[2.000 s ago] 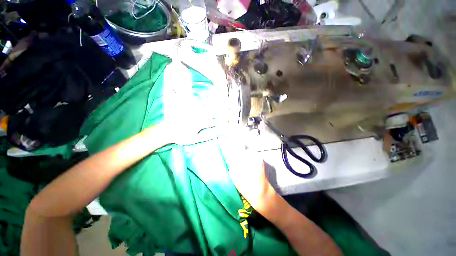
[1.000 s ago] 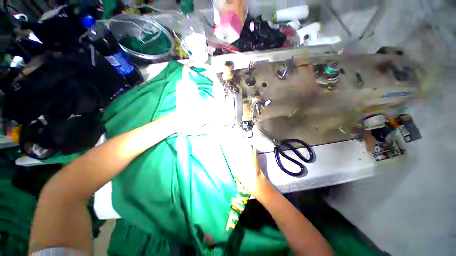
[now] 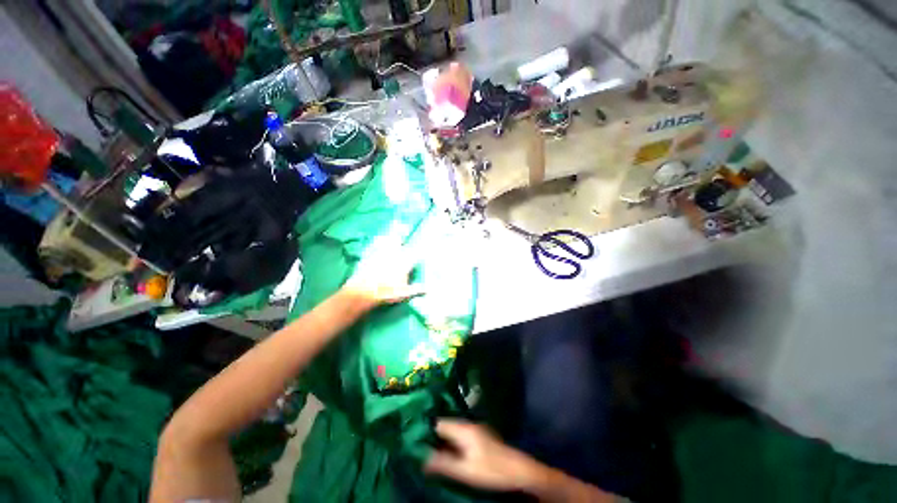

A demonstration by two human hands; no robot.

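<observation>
A bright green garment (image 3: 329, 231) with yellow lettering lies over the table edge, left of the sewing machine (image 3: 590, 162), and hangs down at the front. My left hand (image 3: 379, 275) lies on the garment near the needle area; its fingers are washed out by the lamp glare. My right hand (image 3: 472, 454) is low at the front, beside the hanging cloth, its fingers bent at a green fold; the grip is unclear. The presser foot area (image 3: 470, 211) is in bright light. Scissors (image 3: 562, 253) with dark loop handles lie on the table beside the machine head.
A black cloth pile (image 3: 231, 221), a dark bottle with a blue cap (image 3: 295, 157) and a round basin (image 3: 372, 157) are at the left. White thread cones (image 3: 543, 63) stand behind the machine. A parts tray (image 3: 716, 218) is at the right end. Green cloth (image 3: 79, 393) is heaped lower left.
My right hand has moved from near the needle down towards the front. The garment's lettered part has shifted and bunched up. The view has moved, showing more of the room behind.
</observation>
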